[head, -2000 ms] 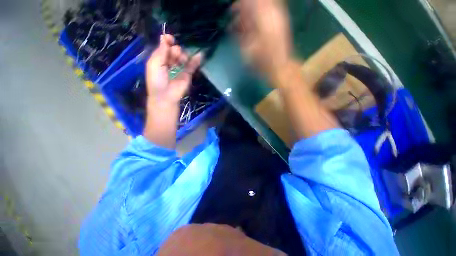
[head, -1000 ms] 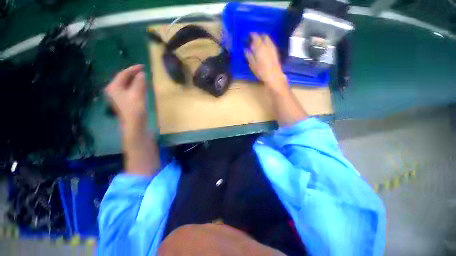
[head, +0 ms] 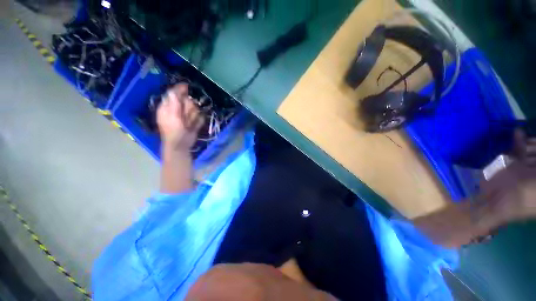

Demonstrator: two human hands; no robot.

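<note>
My left hand (head: 179, 116) is over a blue bin (head: 137, 110) of tangled black and white cables, left of the bench edge. It is blurred, and whether it holds anything cannot be told. My right hand (head: 520, 170) is at the right edge of the view, blurred and partly cut off, by the right side of the blue tray (head: 464, 117). A black over-ear headset (head: 405, 38) lies on the tan mat (head: 329, 111), partly against the tray. Thin wires show at its ear cups.
A black cord with a thicker dark piece (head: 282, 44) lies on the green bench (head: 235, 41). More black cables are at the top. Another blue bin of cables (head: 88, 59) stands at the upper left, beside yellow-black floor tape (head: 35, 41).
The view has turned back toward the bins. My left hand has moved from the bench's left side to over the cable bin. My right hand has left the tray's inside for its right side.
</note>
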